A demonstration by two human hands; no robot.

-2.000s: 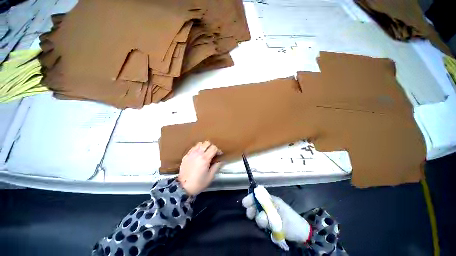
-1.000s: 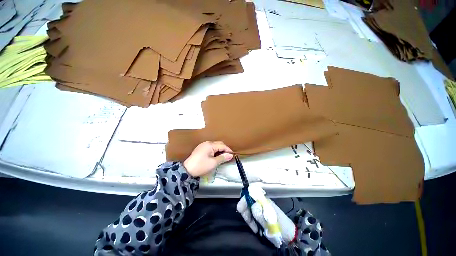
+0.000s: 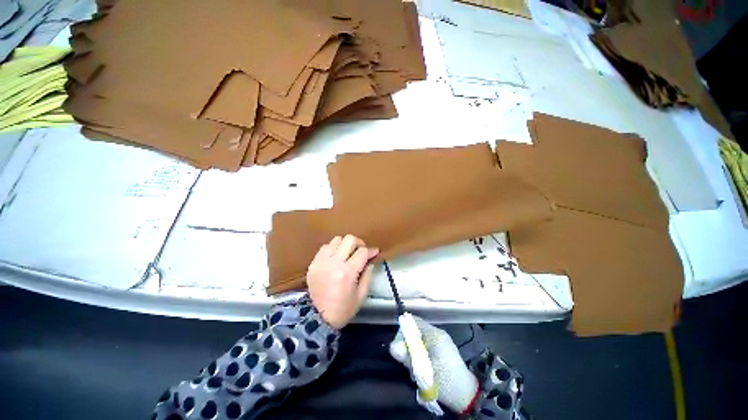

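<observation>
A brown panel with stepped corners lies on the white table, its right end overlapping a pile of brown pieces. My bare left hand pinches the panel's near edge between thumb and fingers. My gloved right hand holds scissors with white and yellow handles. The dark blades point up at the panel's near edge, just right of my left fingertips. Whether the blades touch the edge is too small to tell.
A large fanned brown stack lies at the far left, beside yellow pieces. Small dark offcuts lie on the white paper. A darker brown bundle is at the far right, with more yellow pieces at the right edge.
My left hand first pinched and lifted the panel's near edge, then turned more upright on it. The blades moved left to beside my fingertips, then slightly down. The camera view has shifted slightly.
</observation>
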